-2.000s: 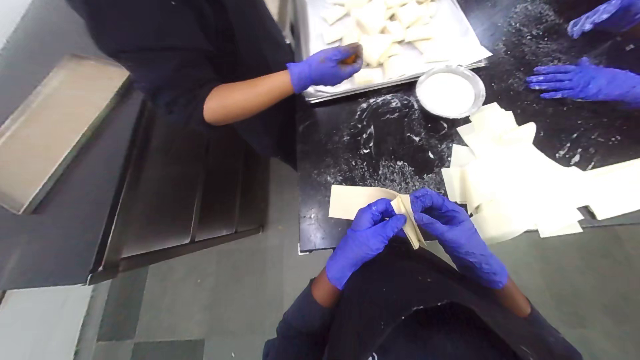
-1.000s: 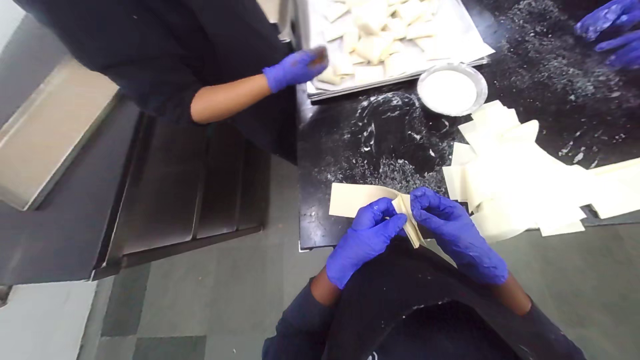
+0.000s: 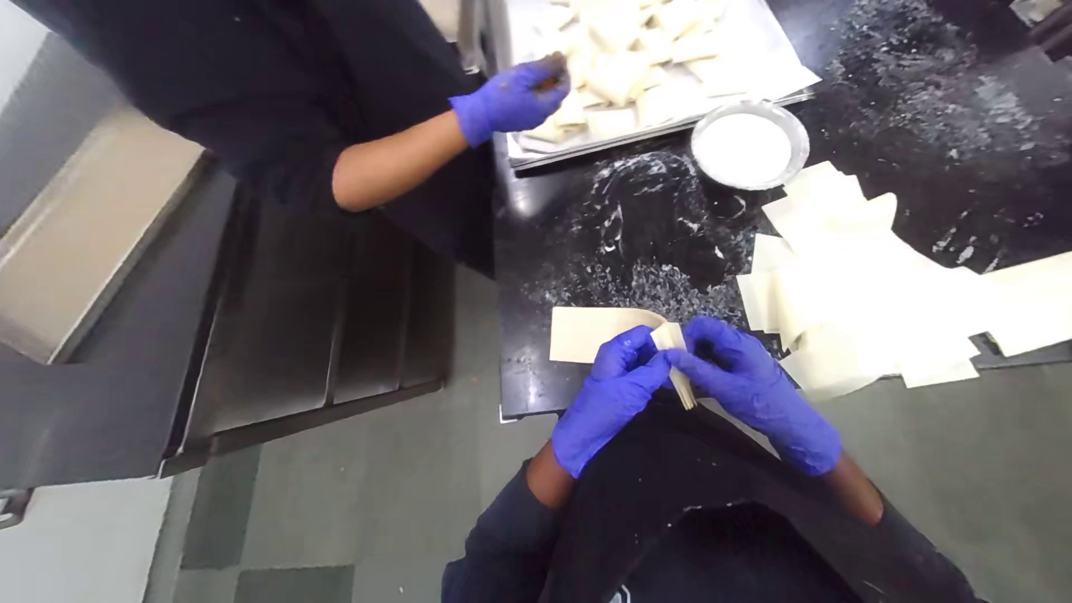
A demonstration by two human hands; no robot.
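Note:
In a blue glove, my left hand (image 3: 610,398) grips the left side of a folded pastry sheet (image 3: 677,368) at the near edge of the black table. My right hand (image 3: 751,389), gloved the same way, pinches that folded piece from the right. A flat strip of dough (image 3: 599,333) runs out to the left, lying on the table behind my left hand. To the right lies a loose pile of thin pale dough sheets (image 3: 879,293), some overhanging the table's front edge. The undersides of the fingers and part of the folds are hidden.
A round metal bowl of white powder (image 3: 748,146) stands beyond the sheets. Behind it a lined tray (image 3: 670,127) bears many folded pastries. A co-worker's gloved hand (image 3: 515,99) is over its left edge. White powder streaks the black table (image 3: 653,226).
The co-worker's hand at the left moved off the tray and is back over its edge. Another person's hands at the far right have left the view. My own hands have barely moved.

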